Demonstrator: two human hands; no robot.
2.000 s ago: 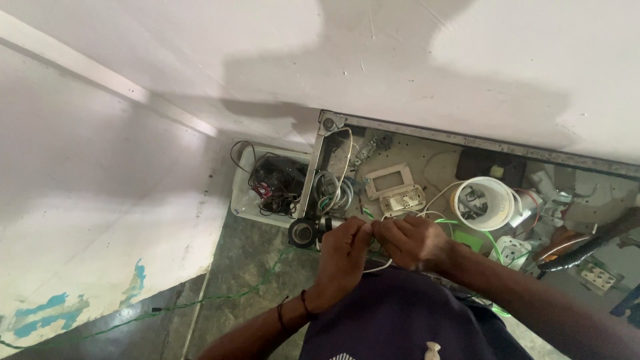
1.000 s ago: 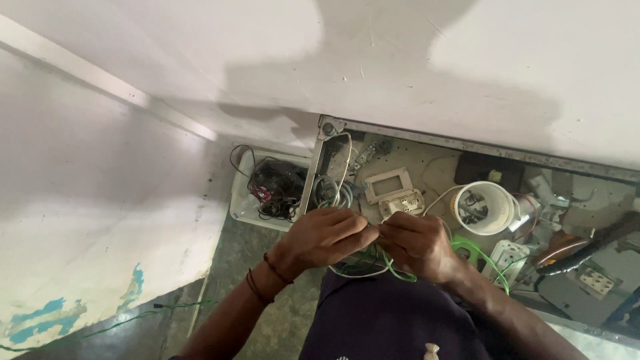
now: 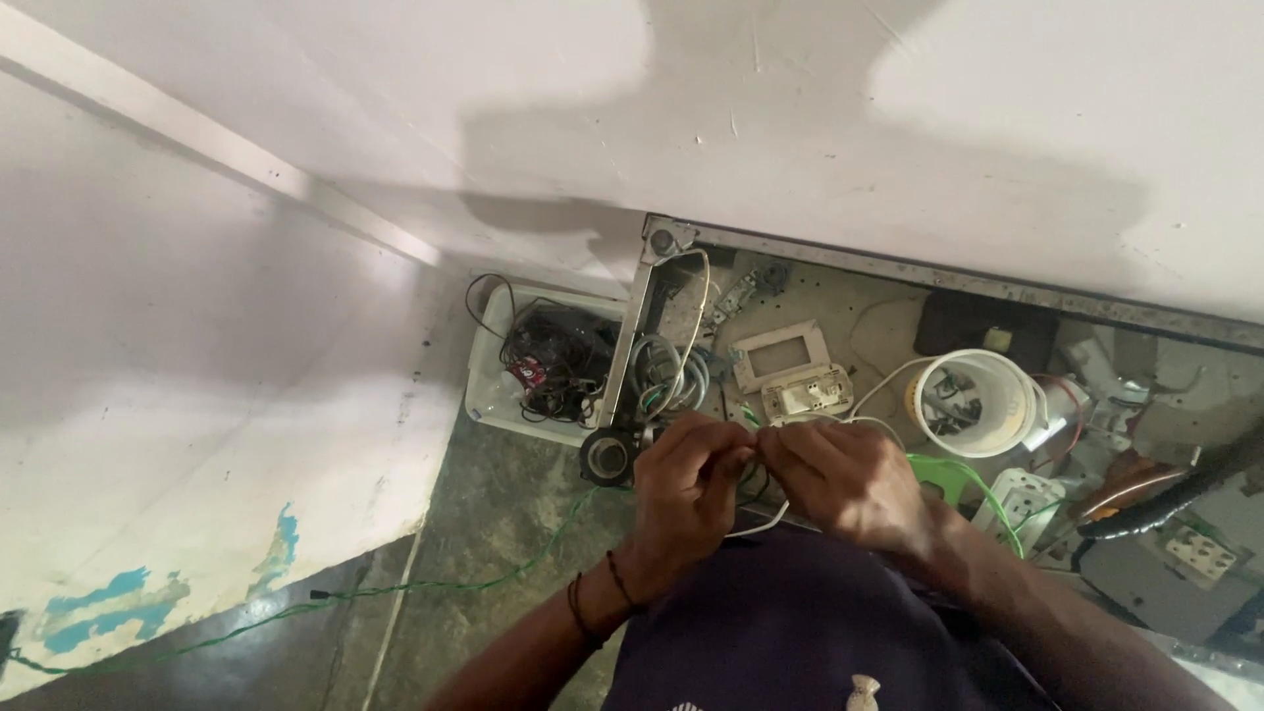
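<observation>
My left hand [image 3: 691, 484] and my right hand [image 3: 839, 479] meet at the fingertips over the near edge of the metal-framed table. Both pinch something thin, apparently a wire end, mostly hidden by the fingers. A white cable [image 3: 765, 523] loops below my hands, and a bit of green wire [image 3: 750, 417] shows just above them. Right behind the fingers lies a cream electrical socket module [image 3: 810, 393], with a rectangular cover frame [image 3: 780, 355] touching it. A coil of grey cable [image 3: 701, 380] rests behind my left hand.
A white bucket [image 3: 1022, 410] of small metal parts stands right of centre. Near it are a white socket board [image 3: 1022, 509], a green plastic piece [image 3: 938, 479] and a black case [image 3: 973, 326]. A white bin [image 3: 484, 380] of tangled cables sits left. Green twisted wire [image 3: 444, 585] crosses the floor.
My hands have stayed together at the fingertips, shifting slightly and changing their finger pose. The green twisted wire on the floor shows in a longer stretch than one second ago.
</observation>
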